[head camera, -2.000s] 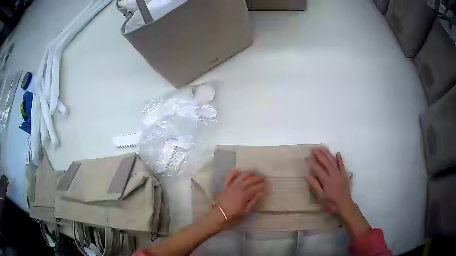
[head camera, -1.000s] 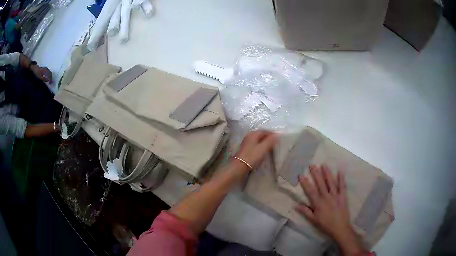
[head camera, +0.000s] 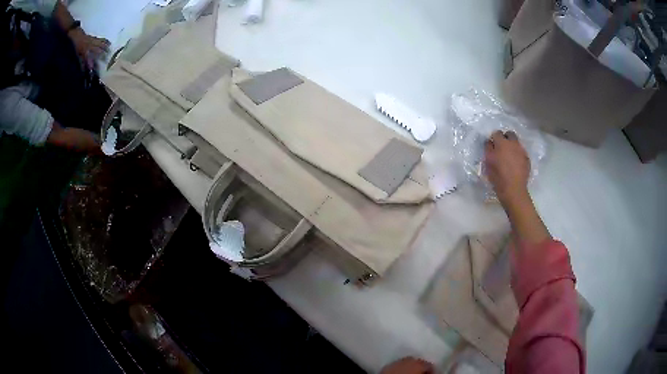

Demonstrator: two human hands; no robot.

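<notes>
My right hand is at the clear crinkled polybag, its fingers bunched over the plastic; whether they grip anything is unclear. My left hand is cut off by the bottom edge. A folded beige fabric bag with two grey-taupe strips lies in the middle. Its handles hang over the table edge with a white foam protector on them. A toothed white protector lies flat beyond the bag. Another toothed piece shows between bag and polybag. A second beige bag lies below my right hand.
Taupe totes, one with white stuffing, stand at the upper right of the white table. Another folded bag lies at upper left. A person's hands are at its left. White rolls show at the top edge.
The view has swung left. My right hand has left the beige bag and moved to the polybag. My left hand has left that bag's edge and dropped to the bottom of the picture.
</notes>
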